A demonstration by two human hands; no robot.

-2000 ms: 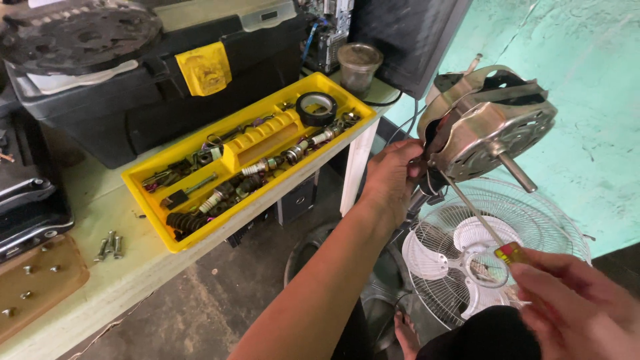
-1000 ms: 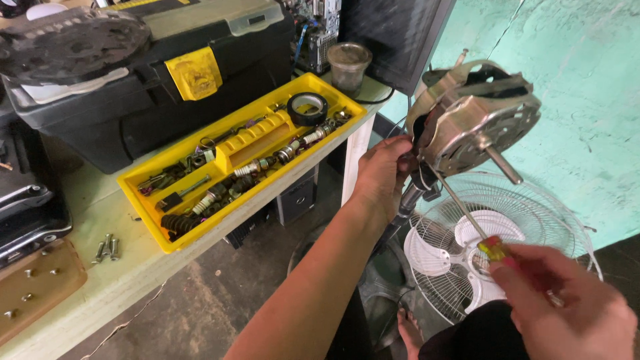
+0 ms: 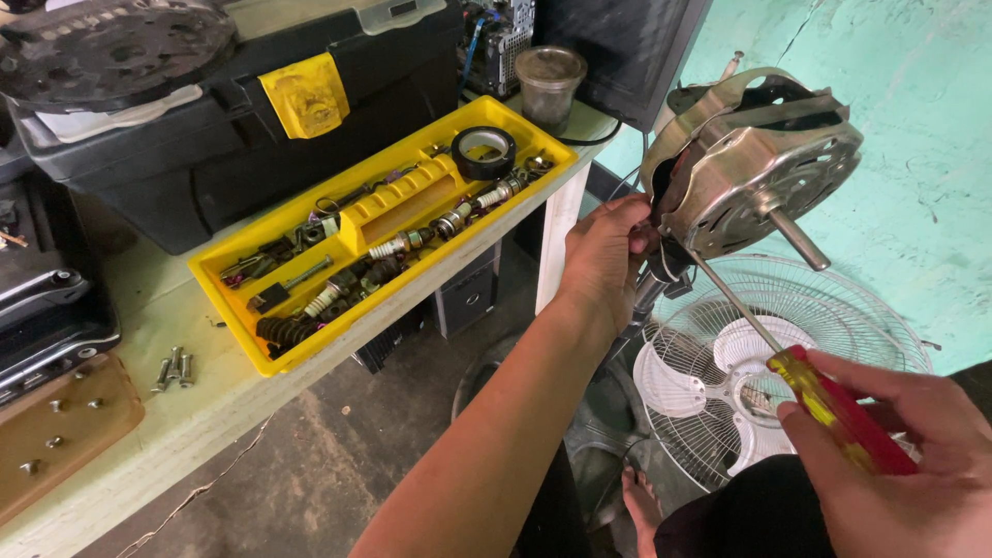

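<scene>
A fan motor in a metal housing point(image 3: 744, 163), its shaft pointing down to the right, sits on top of a dark stand pole point(image 3: 647, 298). My left hand point(image 3: 612, 240) grips the lower left edge of the motor, fingertips partly hidden behind it; what they pinch there cannot be made out. In my right hand point(image 3: 876, 434) is a screwdriver with a red and yellow handle point(image 3: 841, 411). Its shank runs up left, and its tip meets the underside of the housing near my left fingers. Below and behind the screwdriver is a white fan blade point(image 3: 670, 380) within a wire guard point(image 3: 852, 310).
A yellow tray point(image 3: 291, 364) of spark plugs, bolts and black tape point(image 3: 483, 153) lies on the table point(image 3: 186, 418) beside a black toolbox point(image 3: 194, 170). Loose screws point(image 3: 174, 368) and a brown tray point(image 3: 70, 426) are at left. A jar point(image 3: 550, 85) stands near the motor.
The motor has tilted or shifted slightly in view, with my left hand staying at its lower edge. The screwdriver remains at the housing, my right hand around its handle.
</scene>
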